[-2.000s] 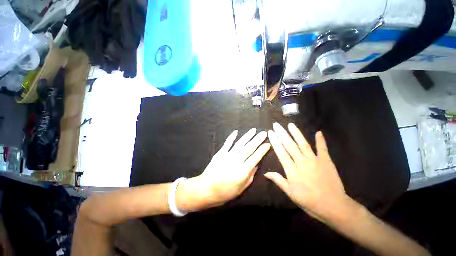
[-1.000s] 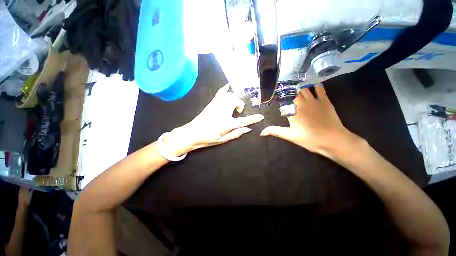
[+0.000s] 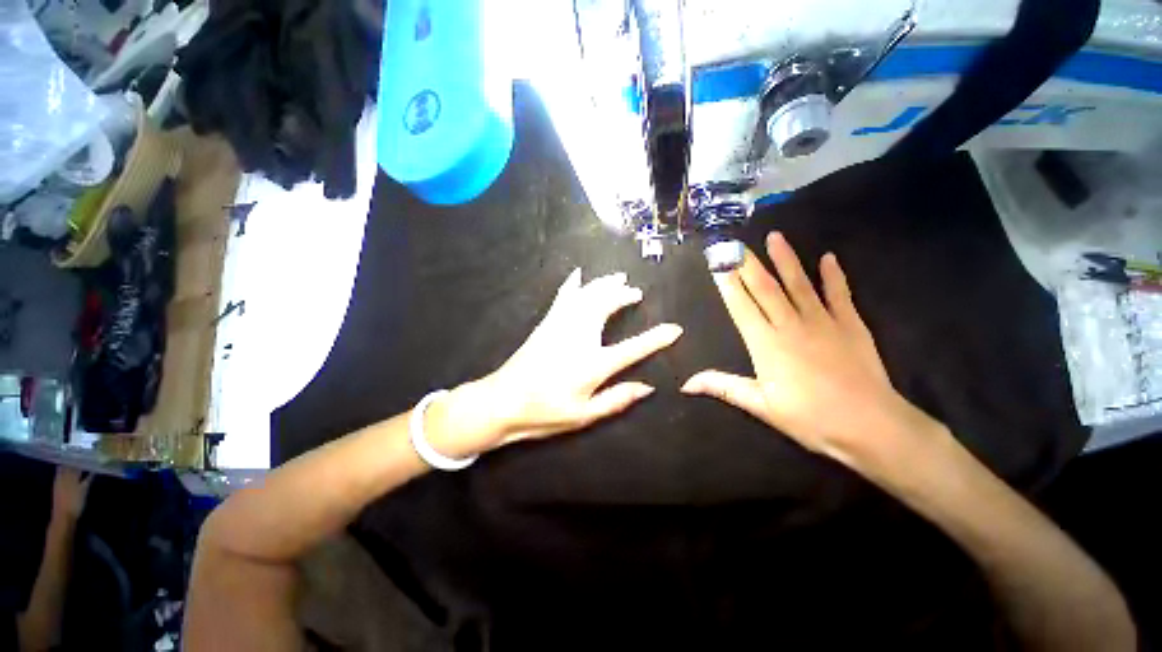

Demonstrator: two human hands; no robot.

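A wide dark garment panel [image 3: 484, 306] lies flat on the sewing machine table and hangs over its front edge. It runs under the presser foot and needle area [image 3: 654, 240] of the white machine with a blue stripe [image 3: 943, 102]. My left hand [image 3: 561, 363], with a white bracelet at the wrist, lies on the cloth left of the foot, fingers apart. My right hand [image 3: 809, 350] lies on the cloth right of and in front of the foot, fingers spread, its fingertips near the silver knob. Neither hand holds anything. The stitch point itself is hidden in glare and metal.
A blue rounded lamp [image 3: 444, 115] stands left of the needle. Dark cloth pieces [image 3: 274, 89] lie behind it. At the left are cardboard [image 3: 198, 280] with black label tape [image 3: 125, 306] and a yellow basket [image 3: 138, 178]. A plastic bag [image 3: 1102, 350] lies at the right. Another person's arm [image 3: 54, 554] shows lower left.
The panel has moved farther back under the machine than two seconds ago. My hands were side by side, then moved forward and apart; since one second ago they have shifted slightly back toward me.
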